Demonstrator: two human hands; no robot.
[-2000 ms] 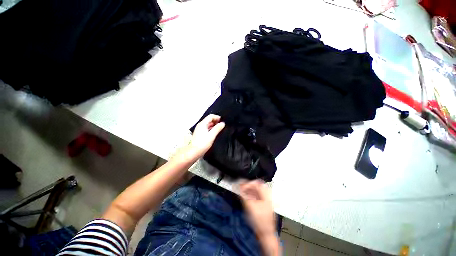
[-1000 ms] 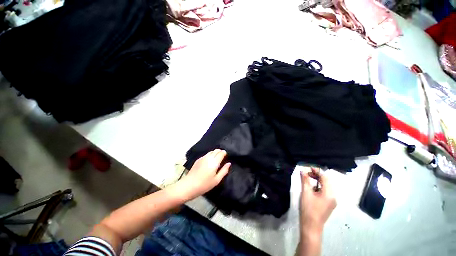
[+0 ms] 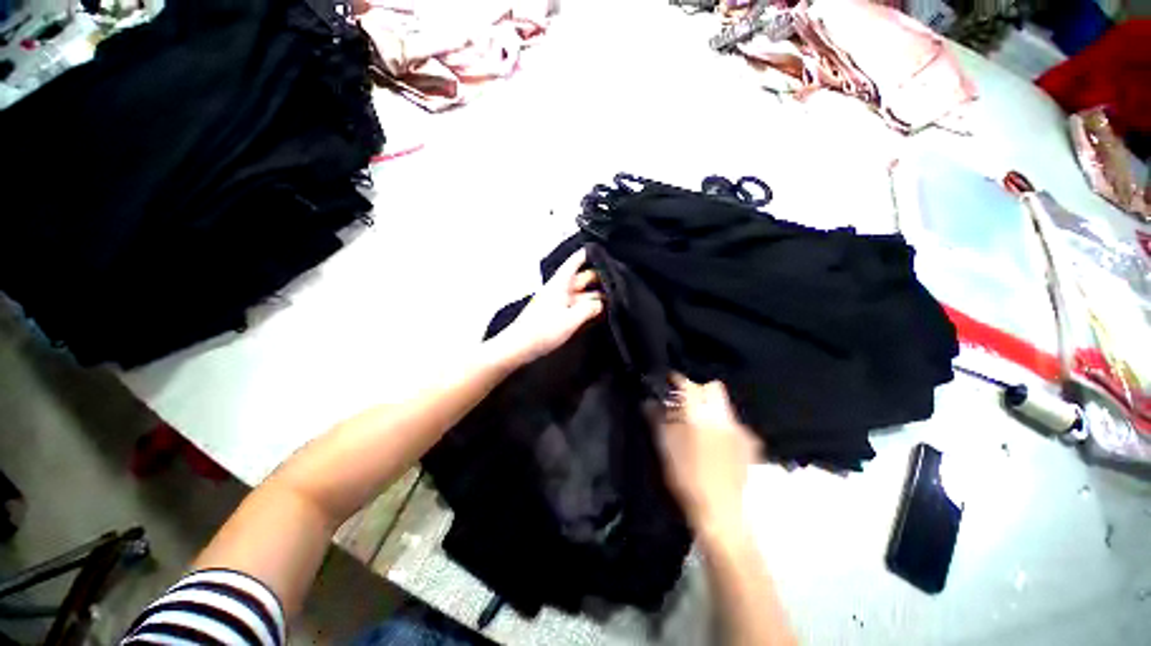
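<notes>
A black garment (image 3: 555, 467) lies at the table's near edge, its lower part spread towards me and its slightly shinier inner side showing. My left hand (image 3: 568, 309) holds its upper edge, fingers closed on the cloth beside the near pile. My right hand (image 3: 701, 435) is blurred at the garment's right edge, fingers bent; a small dark shape shows at the fingertips, and I cannot tell whether it is snips or cloth. The near garment pile (image 3: 783, 316) lies right of the hands, with thin black strap loops bunched at its far end.
The white table (image 3: 442, 240) holds a far black garment pile (image 3: 164, 177) at upper left and pink fabric (image 3: 884, 57) at the far side. A smartphone (image 3: 925, 517), a white-and-black cylindrical item (image 3: 1045, 410) and clear plastic bags (image 3: 978, 240) lie at right.
My left hand has moved up and away from me, lifting the garment's edge towards the pile. My right hand has moved left from beside the garment onto its edge. The view has shifted slightly.
</notes>
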